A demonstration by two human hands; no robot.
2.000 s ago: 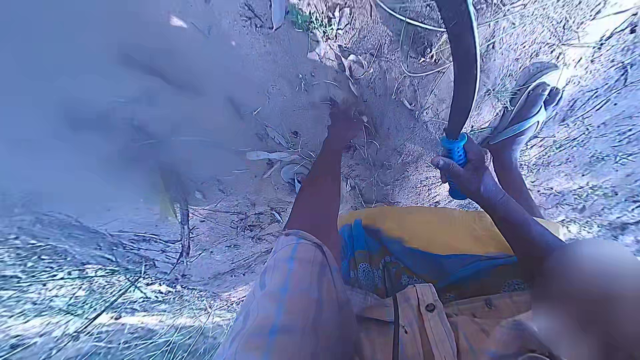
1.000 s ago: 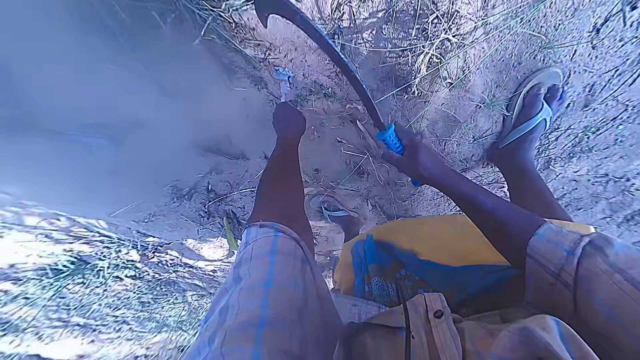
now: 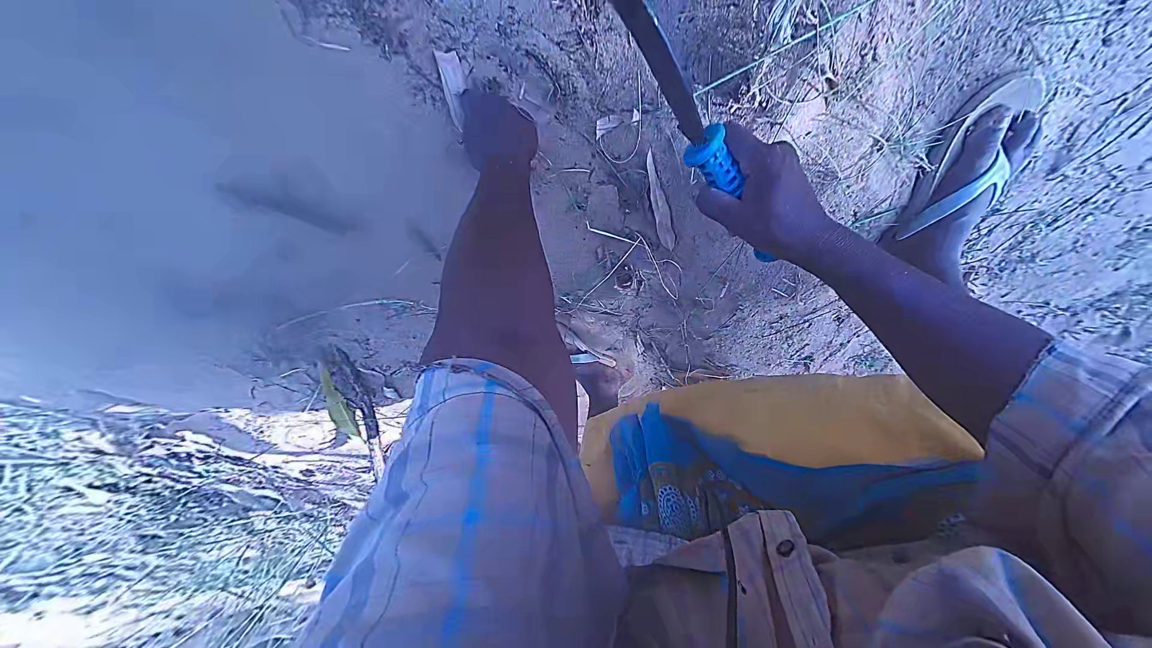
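My right hand is closed around the blue handle of a long, dark blade. The blade points up and slightly left, and its far end is out of the frame; one second ago a hooked tip showed. My left hand is stretched low toward the ground at upper centre, fingers curled. A pale, flat strip lies right beside its fingers; whether the hand grips this strip I cannot tell. Dry leaves and stalks are scattered on the soil between both hands.
My sandalled foot stands at the right, and part of the other shows below centre. A blurry grey haze covers the upper left. Dry grass spreads at lower left, near a green leaf. A yellow and blue cloth covers my lap.
The view has shifted between frames. The blade's hooked tip, seen one second ago, is now out of the frame. The right hand has kept hold of the blue handle throughout.
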